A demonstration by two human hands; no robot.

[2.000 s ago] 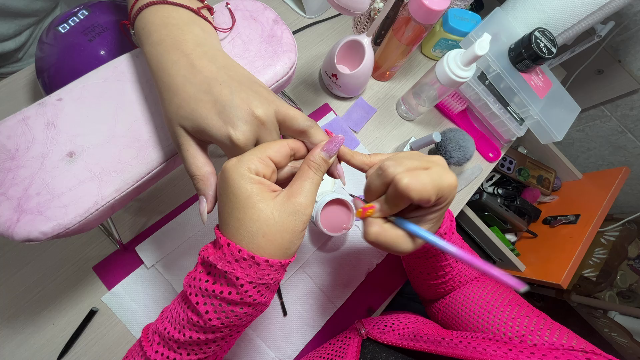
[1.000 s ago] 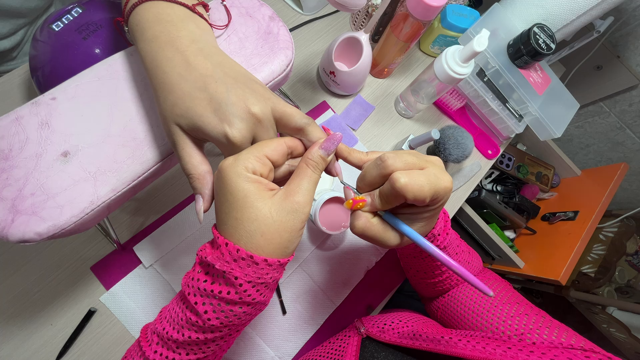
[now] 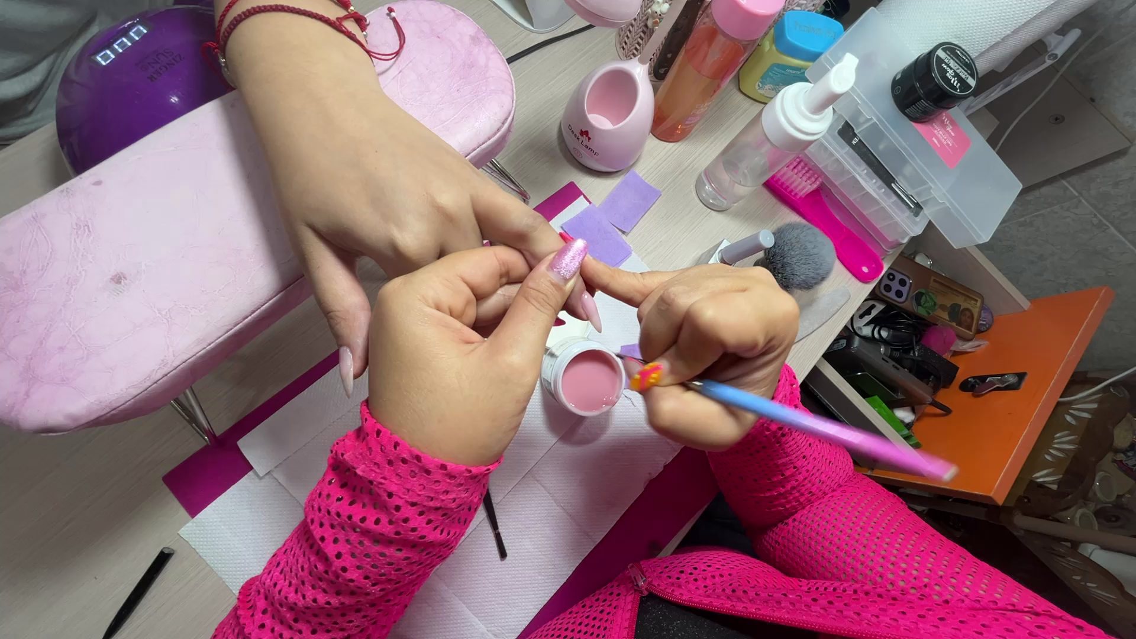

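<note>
My left hand (image 3: 466, 351), in a pink mesh sleeve, grips a finger of another person's hand (image 3: 382, 186), which reaches in from the upper left over a pink padded armrest (image 3: 151, 266). My right hand (image 3: 714, 342) holds a nail brush (image 3: 799, 422) with a blue-to-pink handle. Its bristle end points left, close to the rim of an open jar of pink gel (image 3: 590, 382). My right index finger extends to the held finger. Long pale pink nails show on the other hand. The jar stands just below both hands, on white paper towels (image 3: 532, 506).
A purple nail lamp (image 3: 142, 89) is at the upper left. Behind the hands are a pink egg-shaped holder (image 3: 610, 115), a pump bottle (image 3: 777, 133), a fluffy brush (image 3: 797, 256) and a clear plastic box (image 3: 967, 169). An open orange-fronted drawer (image 3: 1047, 382) is at the right.
The brush's handle has changed its angle in my right hand, and its tip, seen near the held finger's nail one second ago, is now lower, beside the jar. My left hand keeps its grip.
</note>
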